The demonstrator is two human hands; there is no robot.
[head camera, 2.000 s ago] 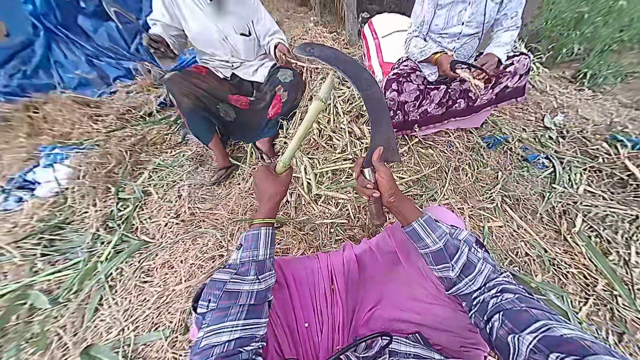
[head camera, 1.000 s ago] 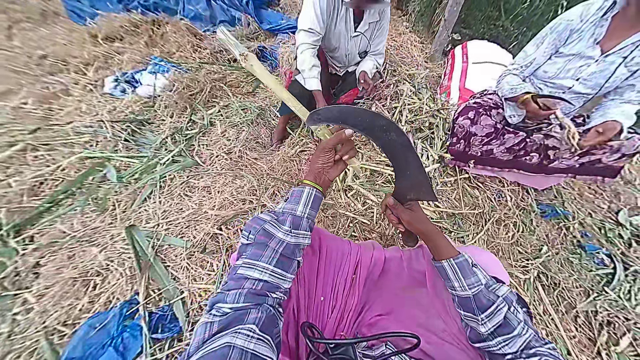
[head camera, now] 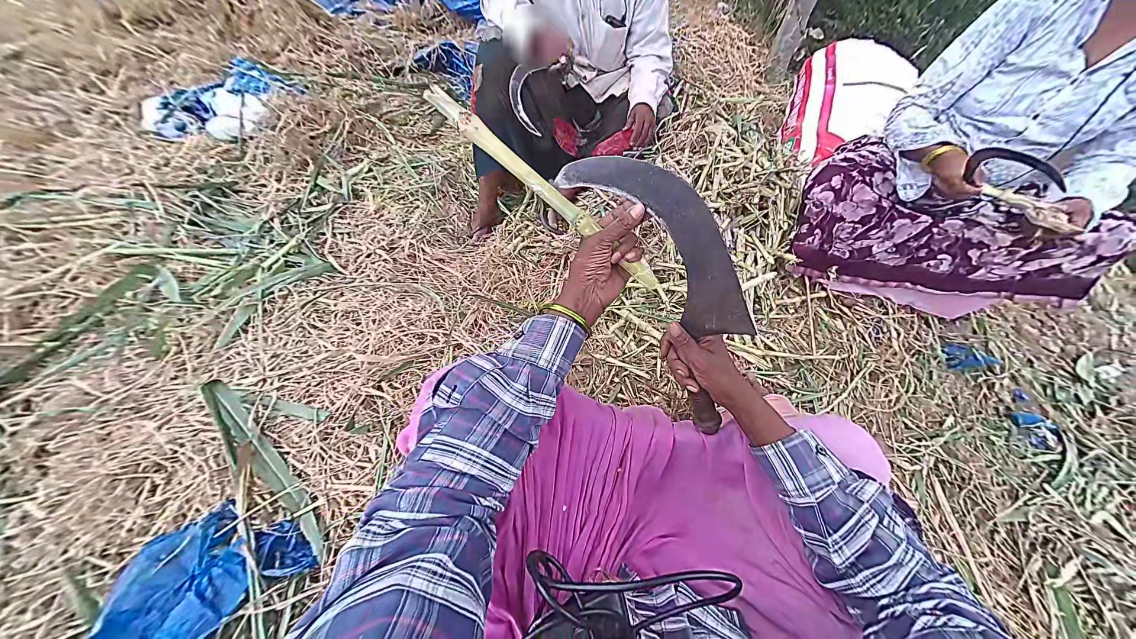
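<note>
My left hand [head camera: 601, 266] grips a pale green cane stalk [head camera: 524, 170] near its lower, tapered end. The stalk slants up and left from my fingers. In my right hand [head camera: 701, 364] is the wooden handle [head camera: 706, 414] of a large curved sickle [head camera: 697, 235]. Its dark blade arches up and to the left, with the tip close to the stalk just above my left hand; whether they touch I cannot tell. Both hands are above a pink cloth [head camera: 621, 497] over my lap.
Two people sit opposite on the straw-covered ground [head camera: 382, 355], each with a curved blade. A white and red sack [head camera: 856, 98] stands behind them. Blue plastic sheeting [head camera: 182, 572] lies at lower left, a blue and white bundle [head camera: 213, 106] at upper left. A black cable [head camera: 639, 581] rests on my lap.
The stalk has gone from pointing up and right to pointing up and left in my left hand. The sickle stays in my right hand. The view has turned.
</note>
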